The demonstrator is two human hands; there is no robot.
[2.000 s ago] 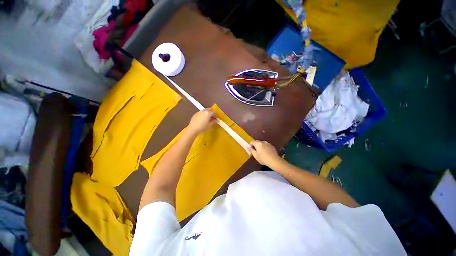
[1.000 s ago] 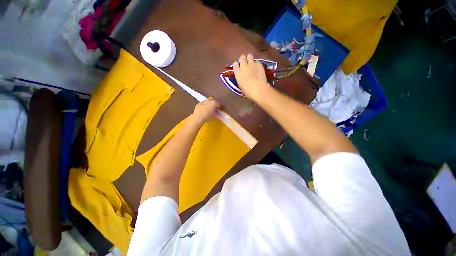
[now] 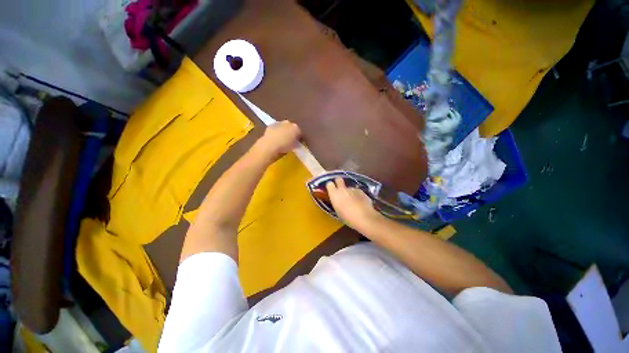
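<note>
A mustard-yellow garment panel [image 3: 286, 224] lies on the brown pressing table nearest me. White interfacing tape [image 3: 308, 160] runs from the tape roll [image 3: 238, 65] to the panel's far right edge. My left hand [image 3: 281, 137] is closed on the tape at the panel's upper corner. My right hand [image 3: 350, 203] grips the steam iron [image 3: 365, 183], which rests on the right end of the tape and panel edge and hides them. The iron points left.
Another yellow panel stack [image 3: 172, 152] lies left of the working panel, with folded yellow cloth [image 3: 121, 276] below it. A brown padded board [image 3: 52, 214] stands far left. The rag-wrapped hose [image 3: 440, 89] hangs at right, before a blue bin [image 3: 514, 162] of white scraps.
My right hand has taken hold of the iron and brought it from farther up the table down onto the taped edge. My left hand stays on the tape.
</note>
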